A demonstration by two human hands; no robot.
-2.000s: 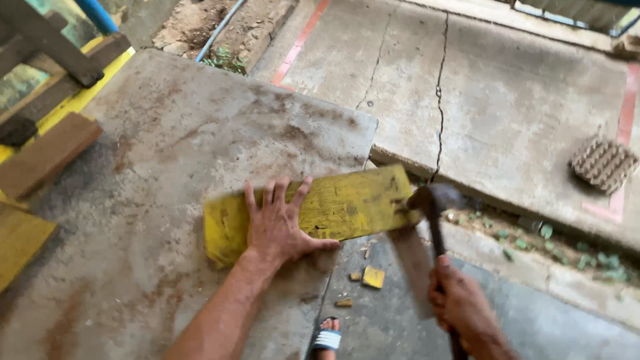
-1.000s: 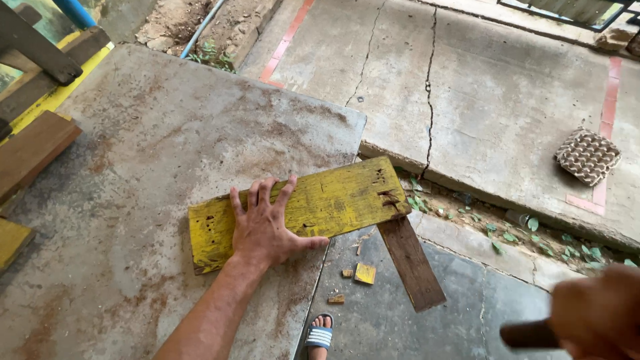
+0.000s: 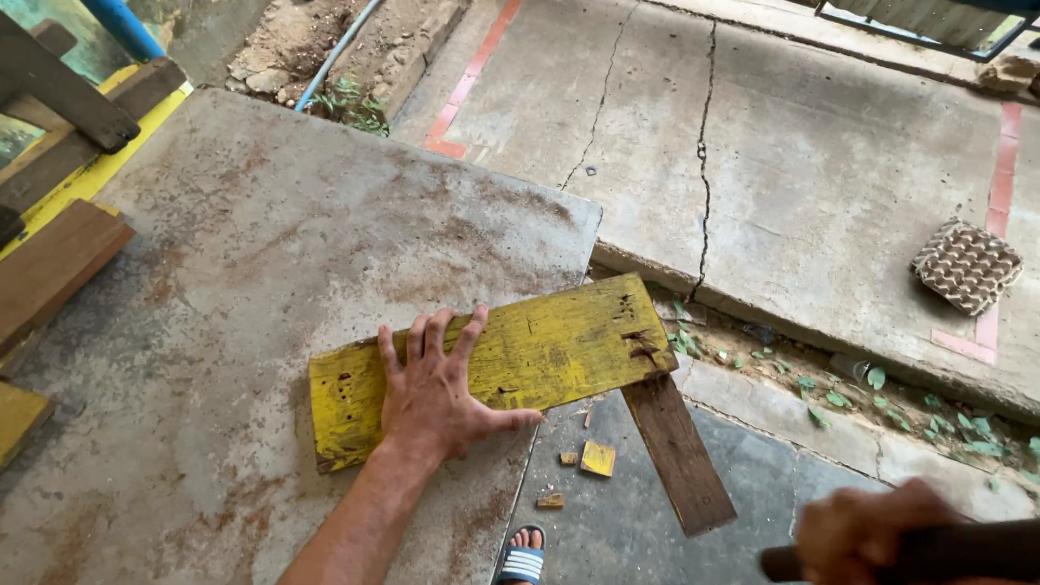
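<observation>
A yellow-painted wooden board [image 3: 561, 349] lies flat on the grey tabletop [image 3: 244, 325], its right end past the table's edge. My left hand [image 3: 435, 390] presses on the board left of its middle, fingers spread, thumb near the lower edge. Holes and splintered wood mark the board's right end. Below that end a brown wooden strip [image 3: 682, 455] slants down; how the two are joined cannot be seen. At the lower right, blurred, my right hand [image 3: 869, 528] grips a dark tool handle [image 3: 967, 548], away from the board; the tool's head is out of view.
Brown and yellow wood pieces [image 3: 53, 276] lie at the table's left side. Small yellow offcuts [image 3: 597, 459] are on the floor near my sandalled foot [image 3: 522, 561]. Beyond the table are a raised concrete slab [image 3: 812, 162] with cracks and stacked egg trays [image 3: 967, 264].
Two seconds ago the hammer head was at the board's right end; my right hand has since moved away to the lower right. My left hand stays on the board.
</observation>
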